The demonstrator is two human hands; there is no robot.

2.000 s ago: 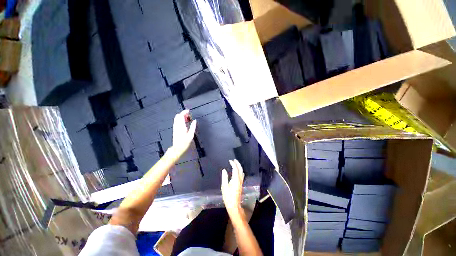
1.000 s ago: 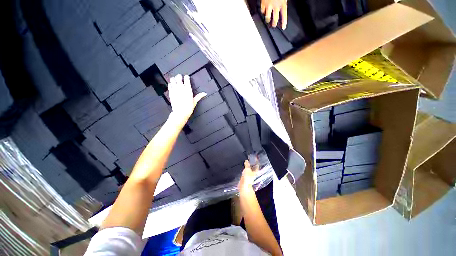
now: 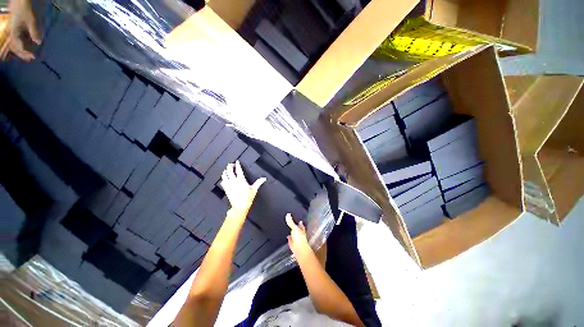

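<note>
Dark grey rectangular blocks (image 3: pixel 137 185) lie tightly packed in rows in the large bulk container, with a few dark gaps between them. My left hand (image 3: pixel 240 186) is over the blocks near the middle, fingers and thumb spread, holding nothing visible; whether its fingertips touch a block cannot be told. My right hand (image 3: pixel 297 237) is near the container's film-wrapped near edge (image 3: pixel 272 263), raised, with no block visible in it. An open brown carton (image 3: pixel 470 231) to the right holds stacked dark blocks (image 3: pixel 456 156), with bare cardboard at its near end.
Another person's hand (image 3: pixel 24 30) is over the blocks at top left. A second open carton (image 3: pixel 358 54) with dark blocks stands at the top. Yellow printed tape (image 3: pixel 432 43) shows behind the cartons. More open brown cartons (image 3: pixel 563 169) stand at right. A dark strip (image 3: pixel 358 201) sticks out at the container corner.
The view has turned, so the cartons appear higher and tilted. My left hand stays over the blocks. My right hand remains near the container edge. The other person's hand now shows at top left.
</note>
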